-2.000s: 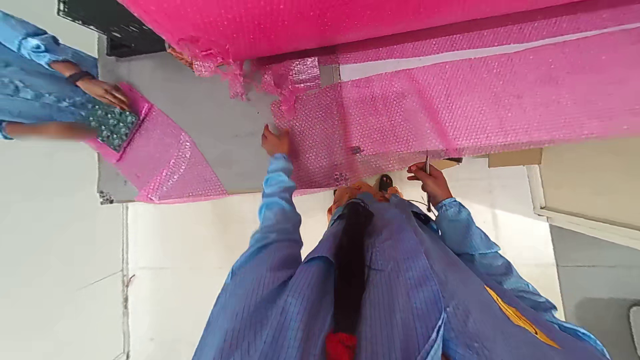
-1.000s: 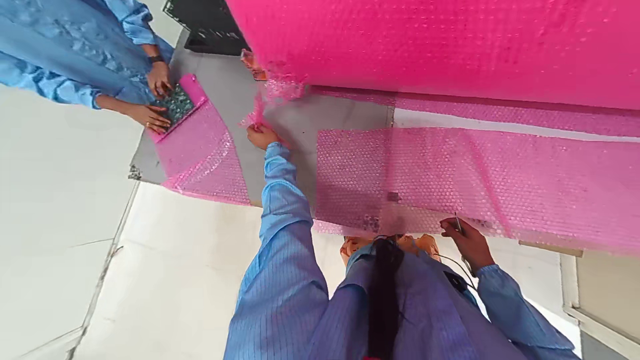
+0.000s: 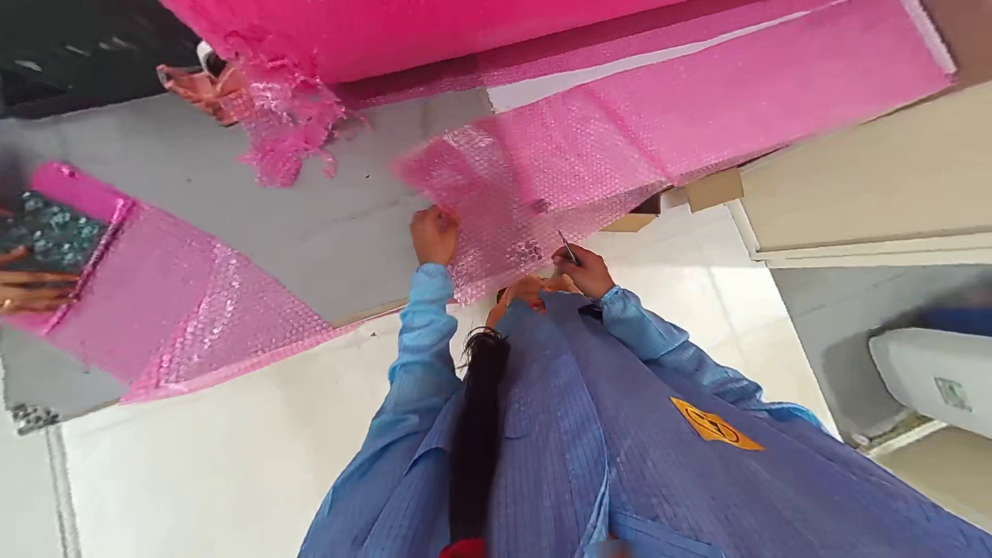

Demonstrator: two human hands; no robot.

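My left hand (image 3: 435,234) is closed on the left edge of a pink bubble wrap sheet (image 3: 597,147) that lies over the grey table. My right hand (image 3: 583,270), just off the table's front edge, holds a thin dark tool (image 3: 568,248) pointing up to the left; its kind is unclear. A large pink roll of bubble wrap (image 3: 434,31) spans the back. Torn pink scraps (image 3: 287,124) hang at its left end.
At the left, a co-worker's hand (image 3: 35,287) rests on a greenish bubble-wrapped item (image 3: 54,229) upon another pink sheet (image 3: 178,302). A black crate (image 3: 85,46) stands back left. Cardboard (image 3: 714,190) shows at the table's front edge.
My left hand has moved from the pink scraps to the edge of the bubble wrap sheet. That sheet's left end is now lifted and folded. The view has shifted.
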